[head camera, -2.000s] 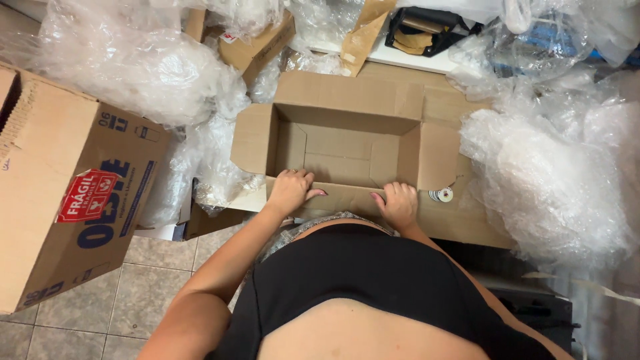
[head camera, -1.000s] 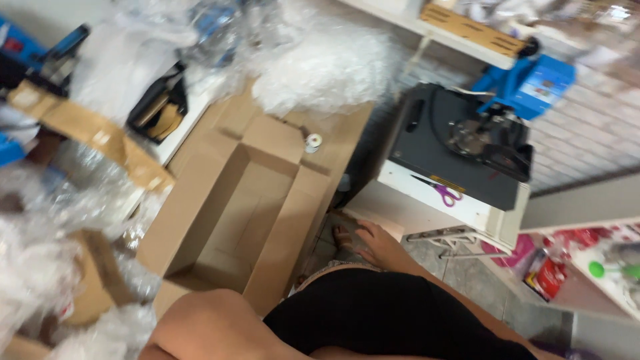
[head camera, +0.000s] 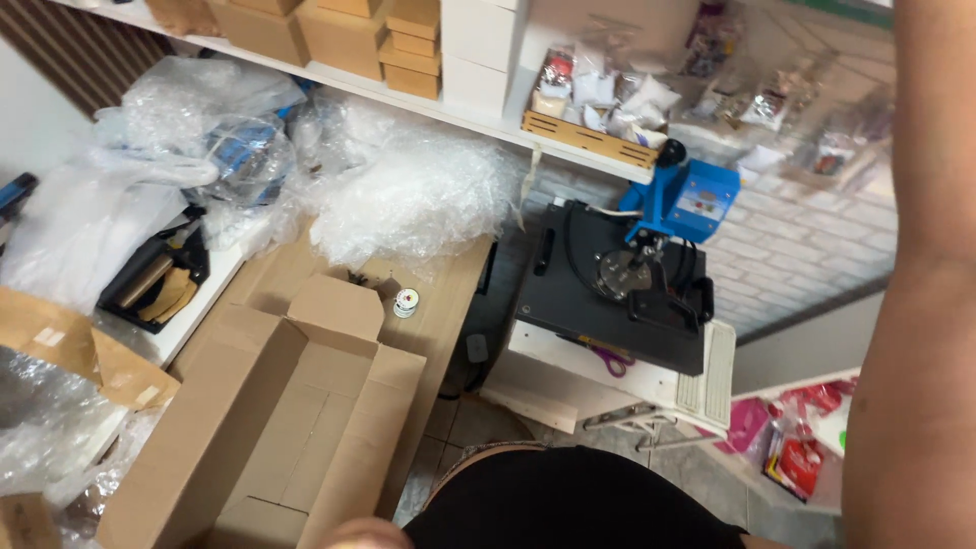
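An open cardboard box (head camera: 301, 427), its flaps folded outward, lies on the wooden table (head camera: 446, 305). Just beyond its far end flap sits a small white spool or stack of labels (head camera: 406, 303). At the bottom edge, over the near end of the box, a small blurred part of bare skin shows; I cannot tell whether it belongs to my left hand or arm. My right arm is raised and fills the right edge, its hand outside the view, so what it holds or touches is hidden.
Bubble wrap (head camera: 412, 191) is heaped behind the box. A blue and black heat press (head camera: 625, 267) stands on a white cabinet, with purple-handled scissors (head camera: 610, 360) in front. Above runs a white shelf (head camera: 488, 126) bearing cardboard boxes and a wooden tray (head camera: 587, 141) of small packets.
Both hands have left the box's near edge, where they rested two seconds ago. The right arm has gone from low beside the body to raised. The view has swung right and up.
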